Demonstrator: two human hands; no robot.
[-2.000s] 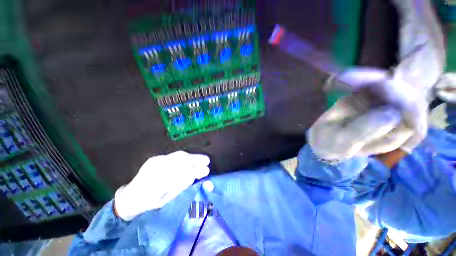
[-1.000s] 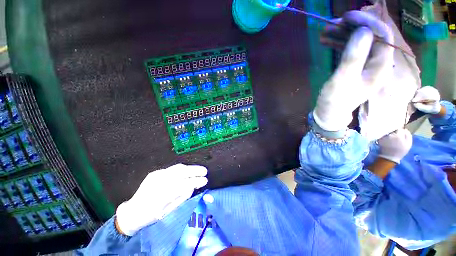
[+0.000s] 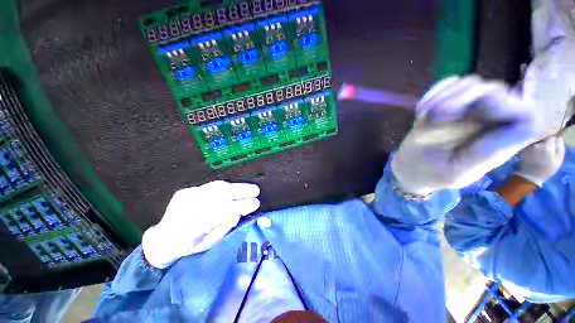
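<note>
A green circuit board with two rows of seven-segment displays lies flat on the black mat. Blue patches show in its sections; the lower right section shows little or no blue. My right hand, in a white glove and blurred, holds a thin brush right of the board. Its pinkish tip points left, near the board's right edge; I cannot tell its height above the mat. My left hand, white-gloved and empty, rests at the mat's near edge below the board, not touching it.
A black rack with close ridges stands at the left, with blue-patched green boards beside it. Another person's white-gloved hand and blue sleeve are at the right, near pale fabric. A green bench edge runs beyond the mat.
My right hand has come down and nearer, moving the brush from the teal cup to beside the board. The cup has left the view. The board appears higher and larger. My left hand has hardly moved.
</note>
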